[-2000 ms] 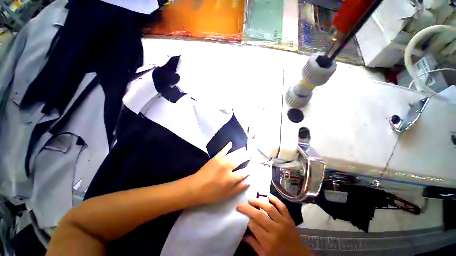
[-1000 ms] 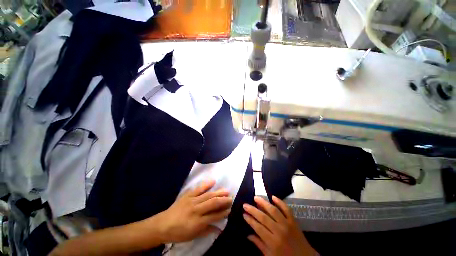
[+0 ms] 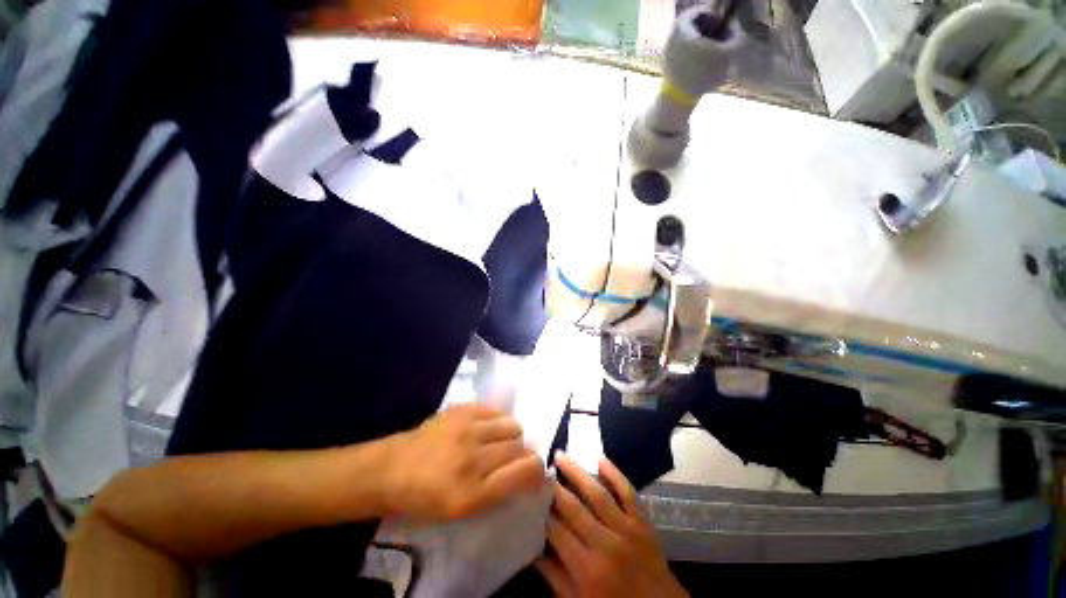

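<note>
A part-sewn garment of navy and light grey pieces lies left of the needle area of the white sewing machine. Its light grey panel runs from the bright lamp spot toward me. My left hand rests on this panel with its fingers curled; whether they pinch cloth is hidden. My right hand lies at the panel's right edge, fingertips on the cloth close to my left fingers. The presser foot and needle are lost in glare and behind the shiny take-up lever guard.
A bundle of workpieces is heaped at the left. Small navy cut pieces lie under the machine arm, with dark reddish-brown snips to their right. A grey scale runs along the table's front edge.
Since one second ago, the view has tilted and shifted. My left hand has moved closer to my right hand, and its fingers have curled from lying flatter. The navy piece by the needle has drawn slightly away from it.
</note>
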